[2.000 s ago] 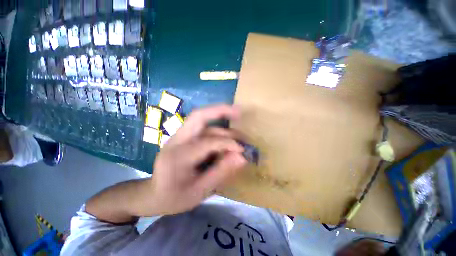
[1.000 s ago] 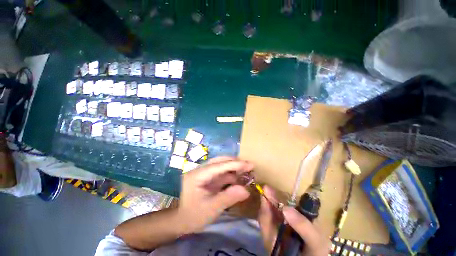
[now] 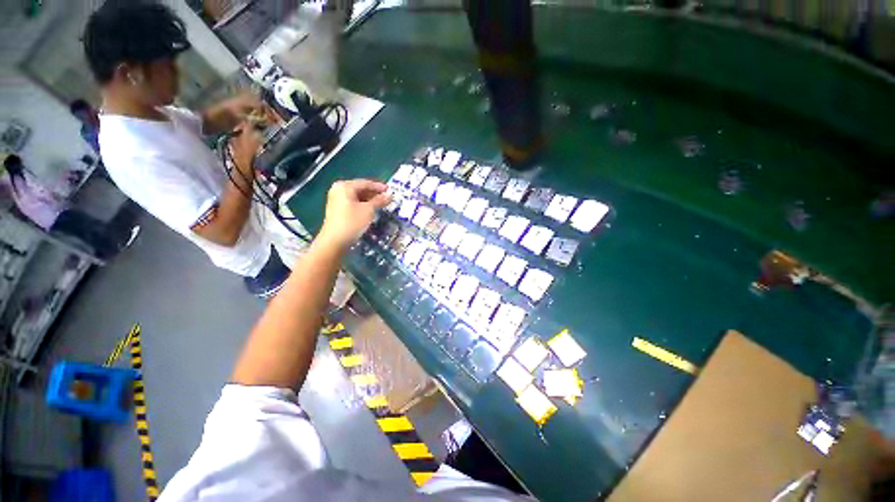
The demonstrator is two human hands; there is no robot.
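Observation:
My left hand point(image 3: 351, 211) reaches to the far left end of the clear plastic tray point(image 3: 432, 319), fingers together at its edge; whether something small is between them cannot be told. Rows of white and dark square battery assemblies point(image 3: 491, 257) fill most of the pockets, and the near row looks empty. Several loose white cells with yellow edges point(image 3: 531, 354) lie beside the tray's near right end. My right hand is out of the picture.
Brown cardboard point(image 3: 731, 422) lies at the lower right, with a board cluster point(image 3: 820, 429) on it. A yellow strip point(image 3: 664, 354) lies on the green mat. A dark hood pipe point(image 3: 505, 78) hangs behind the tray. Another person point(image 3: 167, 147) works at the left.
The view has swung left. My left hand has moved from the cardboard to the tray's far end. My right hand and the black-handled iron have left the picture.

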